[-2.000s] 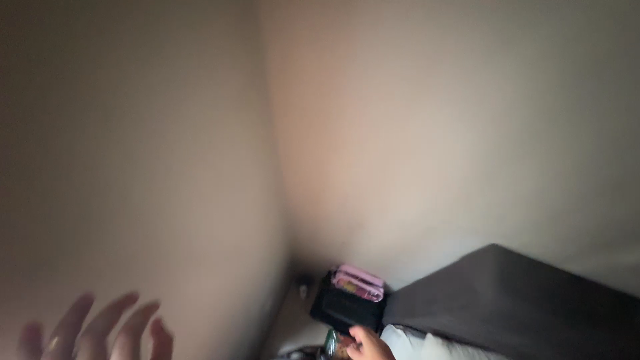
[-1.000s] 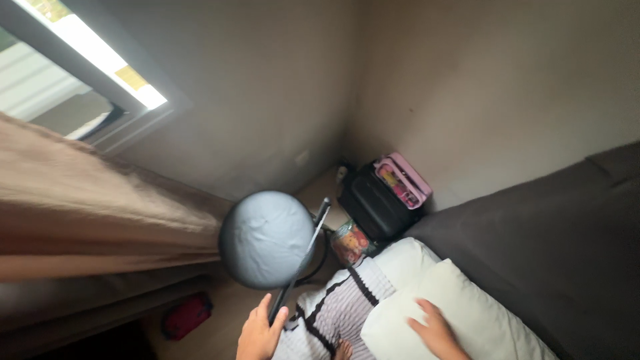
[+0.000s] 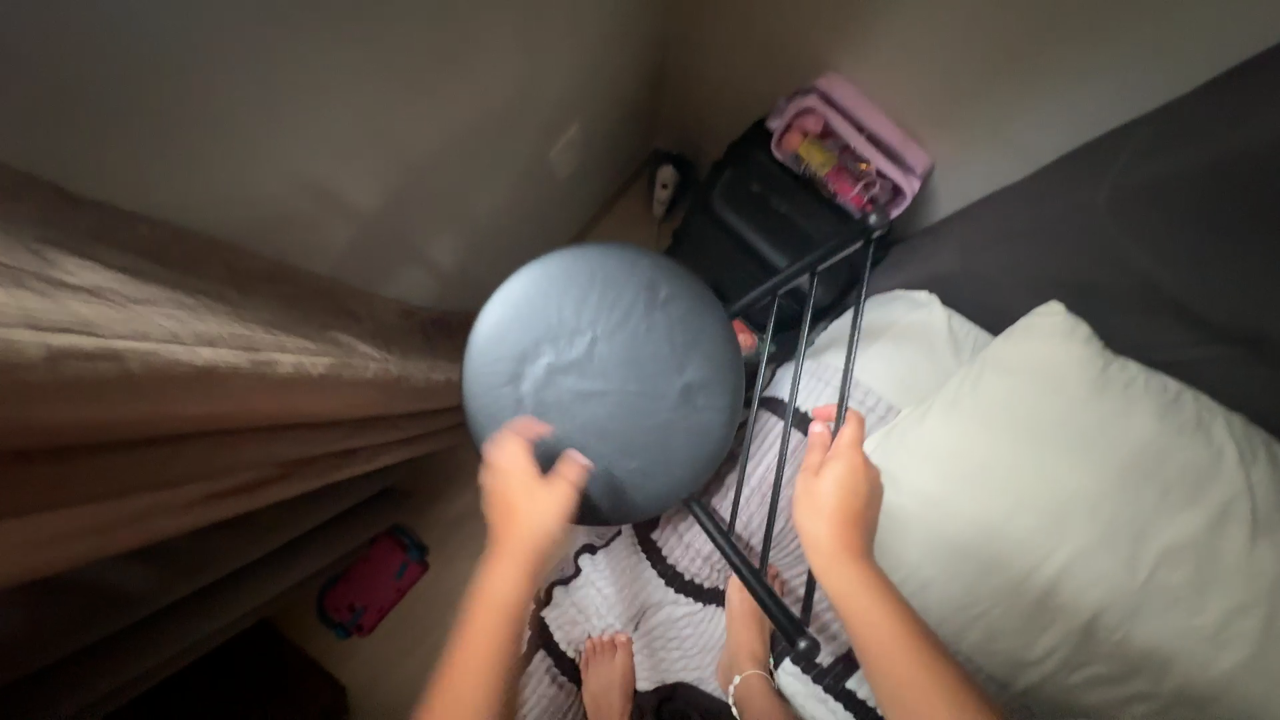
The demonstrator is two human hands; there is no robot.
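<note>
A round grey padded stool seat (image 3: 605, 375) with a black metal backrest of thin bars (image 3: 797, 400) fills the middle of the view. My left hand (image 3: 530, 490) rests over the lower left part of the seat, thumb and fingers apart; it is slightly blurred. My right hand (image 3: 840, 490) is closed around the outermost bar of the backrest. The chair's legs are hidden beneath the seat. Below it, my bare feet stand on a white and dark striped blanket (image 3: 640, 590).
White pillows (image 3: 1080, 500) lie at right against a dark grey headboard (image 3: 1100, 210). A black case (image 3: 760, 220) with a pink container (image 3: 860, 140) stands in the corner. A brown curtain (image 3: 220, 370) hangs at left; a red and blue object (image 3: 375, 580) lies on the floor.
My right hand has moved from the pillow to the backrest and closed on a bar. My left hand has come onto the seat. The chair appears turned, its bars now showing.
</note>
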